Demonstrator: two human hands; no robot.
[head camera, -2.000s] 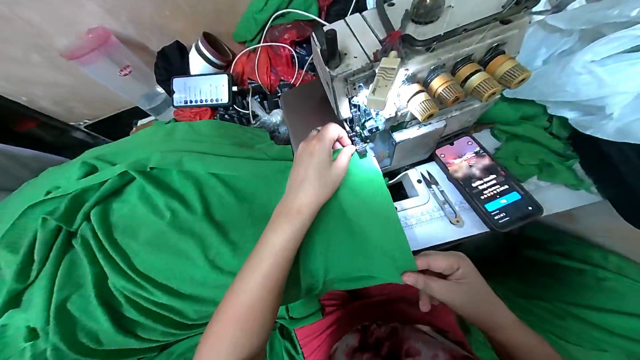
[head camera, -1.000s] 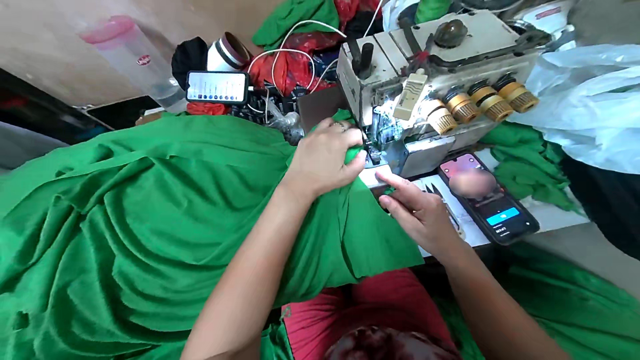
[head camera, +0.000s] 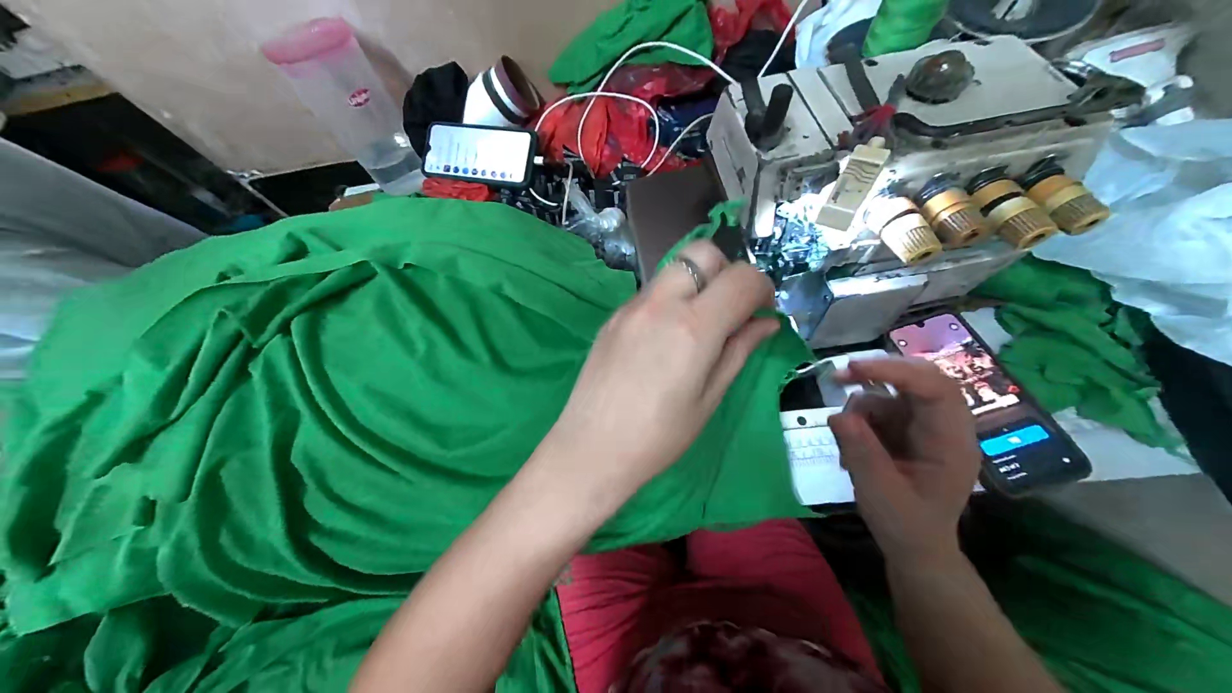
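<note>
A large green fabric (head camera: 385, 385) lies in folds over the left side and across the front of an overlock sewing machine (head camera: 895, 144). My left hand (head camera: 664, 356), with a ring on one finger, rests on the fabric's edge just left of the lit needle area; its fingertips are bunched, and whether they pinch the cloth is hidden. My right hand (head camera: 905, 443) is raised beside the fabric's right edge, thumb and fingers curled and blurred. Thread snips seem to lie partly behind its fingers. What the right hand holds, if anything, cannot be told.
A smartphone (head camera: 991, 404) lies right of my right hand, beside green scraps (head camera: 1078, 337) and a white plastic bag (head camera: 1155, 221). Another phone (head camera: 479, 154) stands behind the fabric, near a pink-lidded plastic pitcher (head camera: 346, 106) and white cables (head camera: 626, 94). Tension knobs (head camera: 1001, 207) project from the machine.
My right hand was at the fabric's lower right corner, then close to the needle area; now it is lower and to the right, off the cloth. My left hand stays near the needle area.
</note>
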